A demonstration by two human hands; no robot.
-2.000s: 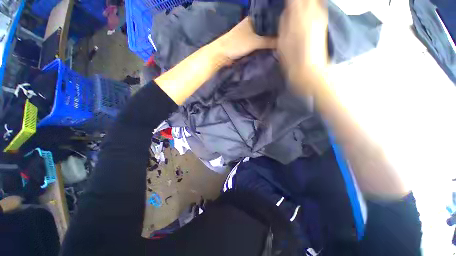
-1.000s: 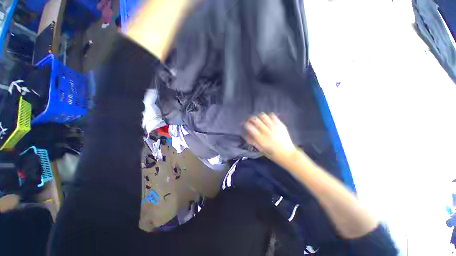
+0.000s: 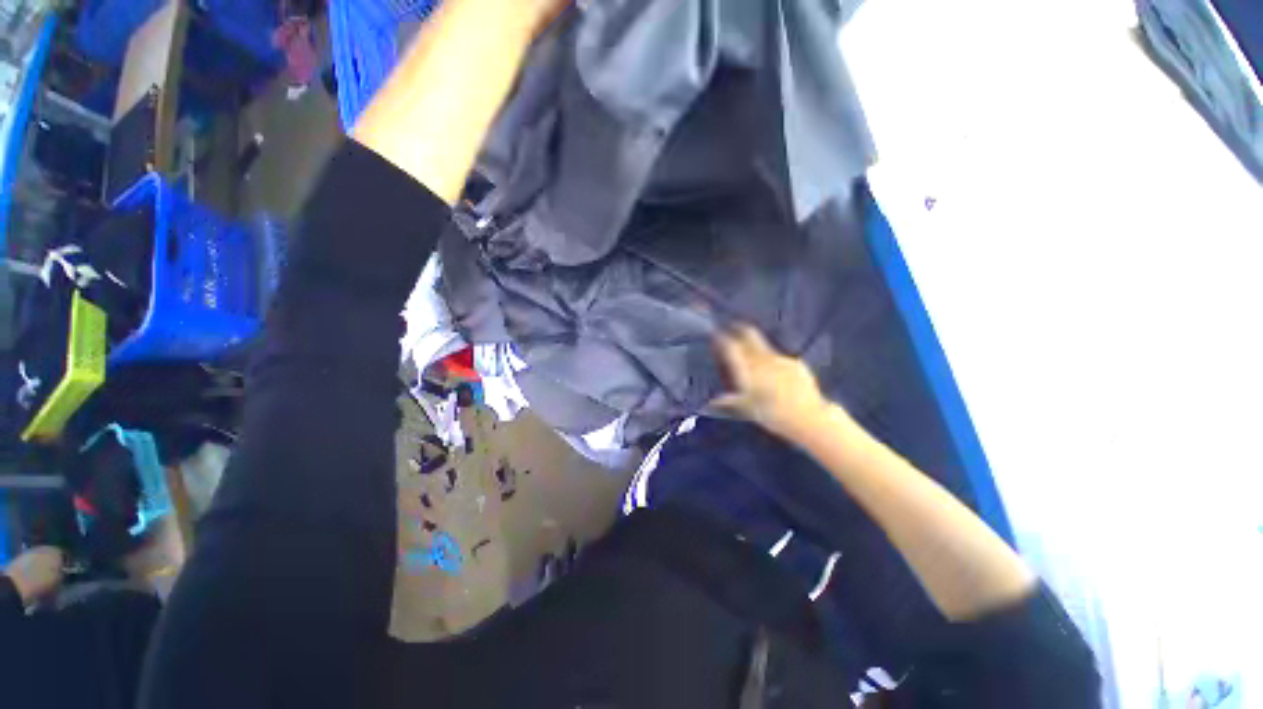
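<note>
Grey cut panels (image 3: 596, 312) lie in a large crumpled heap over my lap and along the table's left side. A raised part of the grey cloth hangs in folds at the top centre. My left forearm reaches up to the top edge; my left hand (image 3: 549, 9) is almost wholly cut off there, so its grip is hidden. My right hand (image 3: 770, 388) is on the near right part of the heap, slightly blurred, fingers pointing up-left and apart.
The white table (image 3: 1080, 346) with a blue edge is on the right, with grey-blue fabric (image 3: 1219, 97) at its far corner. Blue crates (image 3: 201, 277), a yellow basket (image 3: 69, 367) and a light blue basket (image 3: 143, 478) stand left. Scraps litter the floor (image 3: 464, 540). Another person's hand (image 3: 35, 571) shows lower left.
My right hand has come off the top area down to the near heap, its fingers now more spread. My left hand has moved up to the top edge, and the grey cloth there hangs in new folds.
</note>
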